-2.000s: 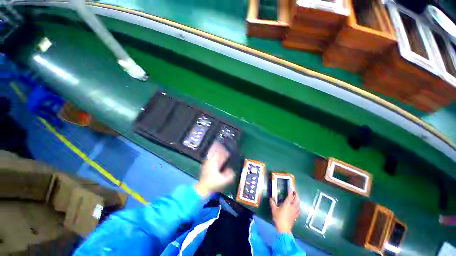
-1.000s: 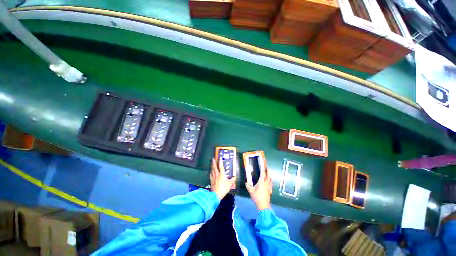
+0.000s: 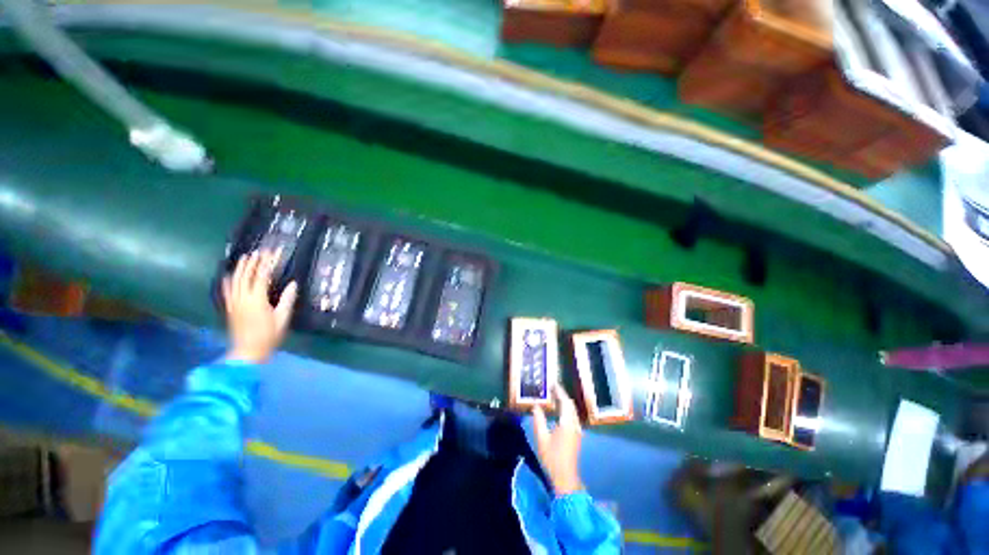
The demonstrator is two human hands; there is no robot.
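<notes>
A black tray (image 3: 363, 284) holds dark modules with silvery details. My left hand (image 3: 258, 304) is over its leftmost module (image 3: 286, 233), fingers and thumb apart; its fingertips blur into the dark tray and no firm grip shows. My right hand (image 3: 559, 434) is at the near edge of a wooden housing with a silvery-detailed module in it (image 3: 534, 363); its fingertips touch or nearly touch the rim and are not closed around it. A pale-edged housing with a dark panel (image 3: 602, 374) stands just right of it, slightly tilted.
A thin white frame (image 3: 669, 388) lies to the right. Beyond are a pale-rimmed housing (image 3: 710, 312), an orange-brown housing (image 3: 776, 397) beside a glossy black panel (image 3: 807, 410), and white paper (image 3: 911, 447). Stacked housings (image 3: 748, 60) stand behind the yellow-edged rail (image 3: 521, 76).
My left hand has left the module-filled housing and moved to the tray's left end, where a module now fills the pocket. My right hand has let go of the dark-panel housing and moved left.
</notes>
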